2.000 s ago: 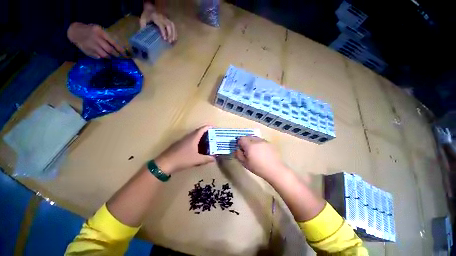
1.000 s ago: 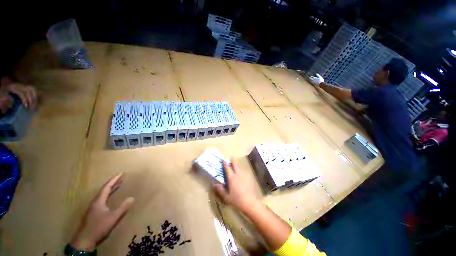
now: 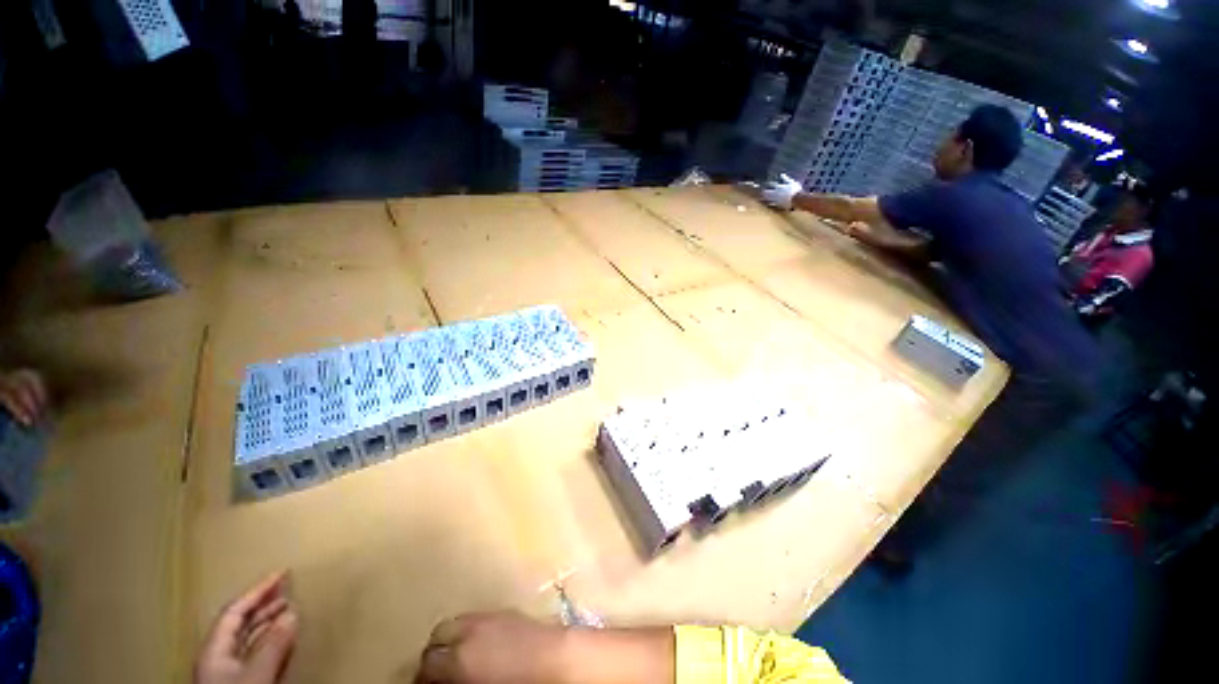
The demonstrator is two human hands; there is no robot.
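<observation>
A row of light grey slotted metal enclosures (image 3: 415, 388) stands at the centre left, dark square openings facing me. A second group of pale enclosures (image 3: 709, 461) stands right of it, its near side showing dark openings. My left hand (image 3: 250, 635) is at the bottom edge, partly cut off, its fingers apart and nothing seen in it. My right hand (image 3: 495, 649) is low at the bottom edge, below the second group and touching neither group. Its fingers are bent and partly cut off, so whether it holds something is hidden.
Another person's hand (image 3: 23, 398) and a grey box (image 3: 19, 468) are at the left edge, above a blue bag (image 3: 14, 615). A clear bag (image 3: 118, 243) stands far left. A person in dark clothing (image 3: 989, 254) leans over the far right edge, near a small grey stack (image 3: 940, 348).
The view has swung up and slightly right. My right hand has let go of the loose enclosure and drawn back to the bottom edge. The black fastener pile has left the picture.
</observation>
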